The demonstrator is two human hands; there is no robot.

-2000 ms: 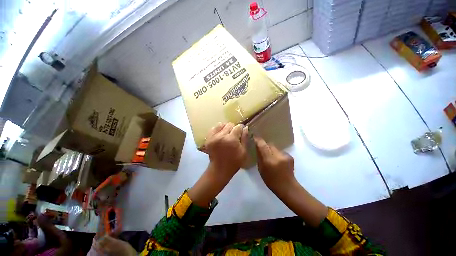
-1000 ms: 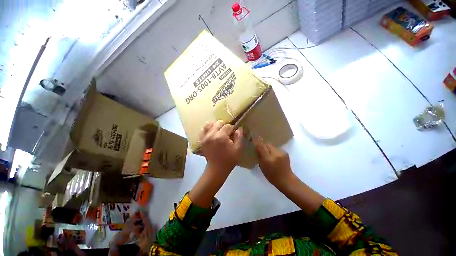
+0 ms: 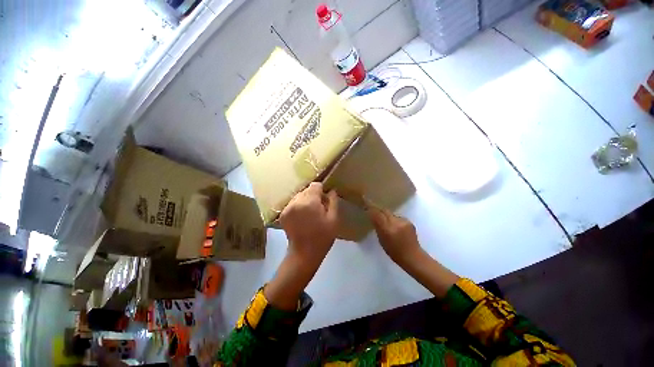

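A large brown carton [image 3: 294, 136] printed "AVTB-1005-ORG" stands tilted towards the wall on the white table. A strip of clear tape shows at its near top edge. My left hand [image 3: 310, 215] grips the carton's near edge with curled fingers, the thumb at the gap along the end flap. My right hand [image 3: 393, 231] is at the lower part of the carton's end face, fingers bent against it. Whether it pinches something small I cannot tell.
A bottle [image 3: 341, 50] with a red cap, a blue-handled tool [image 3: 371, 87] and a tape roll [image 3: 407, 97] are behind the carton. An open carton [image 3: 233, 231] with orange boxes is at left. Orange retail boxes [image 3: 576, 20] and a crumpled clear bag [image 3: 614, 153] are at right.
The view has shifted, so the carton sits a little further left. My left hand stays on its edge. My right hand has moved slightly lower and away from my left hand.
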